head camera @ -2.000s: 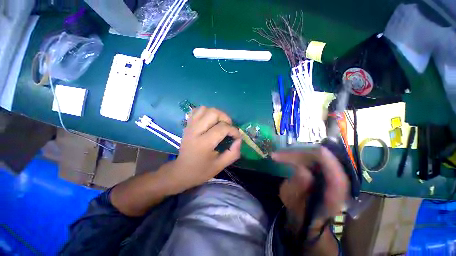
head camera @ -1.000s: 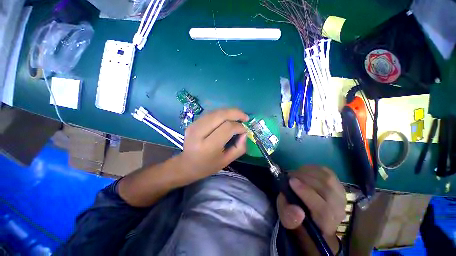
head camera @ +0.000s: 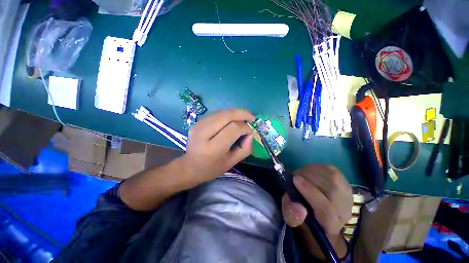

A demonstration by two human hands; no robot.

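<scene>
A small green circuit board lies on the bright green round holder. My left hand is at the board's left edge, thumb and fingertips pinched together near its upper left corner; what they pinch is too small to tell. My right hand grips the black handle of a soldering iron. The iron's tip points up-left to the board's upper left, close to my left fingertips; contact is unclear. Small green boards lie left of the holder, beside white strips.
A white bar lies at the back, with a white housing to its left. Right of the holder are blue-handled tools, a bundle of white strips, an orange and black tool and a tape roll.
Since two seconds ago, my right hand has brought the soldering iron to the board, and the orange and black tool shows at rest. In the last second, both hands have hardly moved.
</scene>
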